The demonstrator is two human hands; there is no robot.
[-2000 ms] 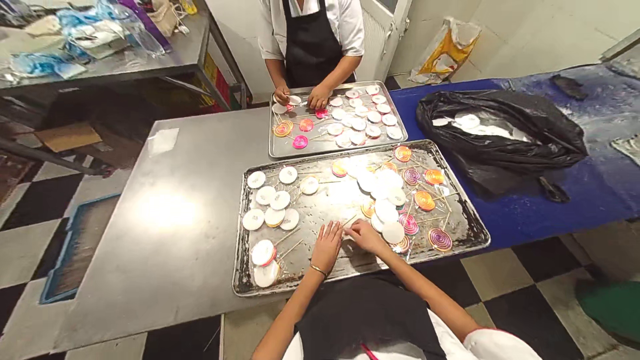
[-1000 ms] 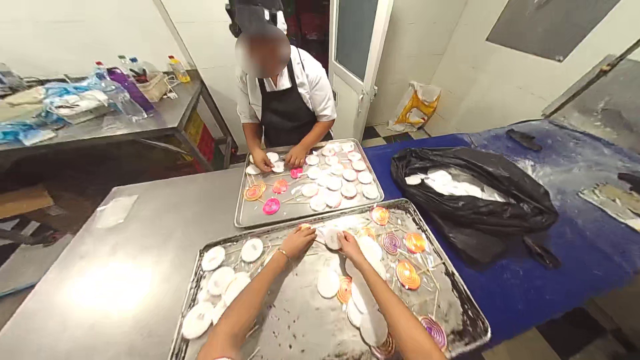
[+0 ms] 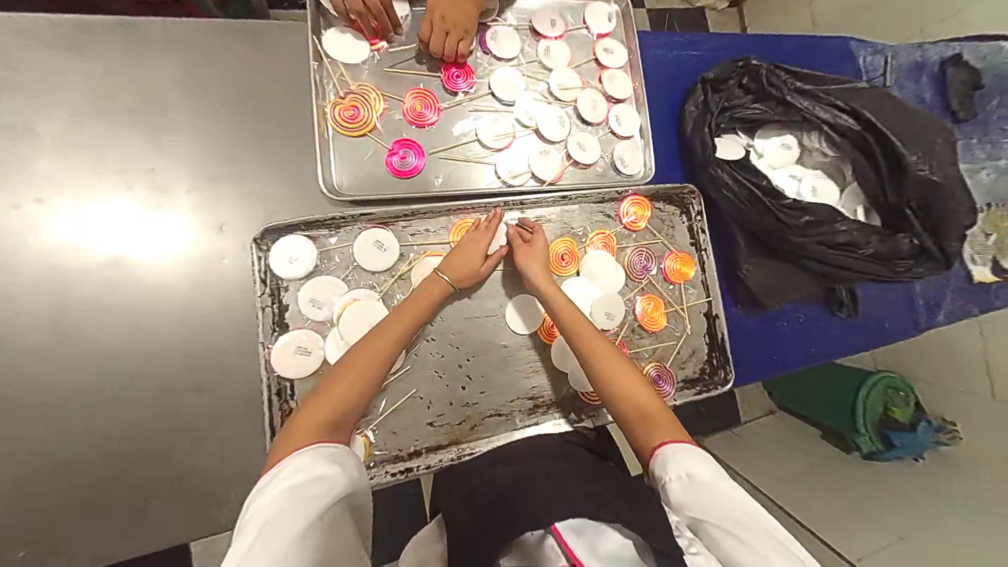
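Note:
My left hand [image 3: 472, 256], with a bracelet at the wrist, lies with extended fingers over a white round label [image 3: 499, 238] near the far edge of the worn baking tray [image 3: 457, 394]. My right hand [image 3: 529, 248] has its fingers bent at the label's right side. An orange spiral lollipop [image 3: 461, 230] shows just behind my left hand. Lollipops bearing white round labels [image 3: 376, 249] lie at the tray's left. At its right are orange and purple spiral lollipops [image 3: 650, 313] on sticks, with loose white discs [image 3: 602, 272] over some of them.
Beyond my tray, a co-worker's hands [image 3: 447, 30] are over a second metal tray [image 3: 339, 189] of lollipops, many with white labels. On the blue table cover [image 3: 795, 331] sits a black plastic bag [image 3: 890, 150] holding white discs. A green bin [image 3: 854, 402] stands on the floor at right.
The view has tipped down since a second ago. My two hands remain close together near the tray's far edge, where they were also seen a second ago; two seconds ago they were nearer its middle.

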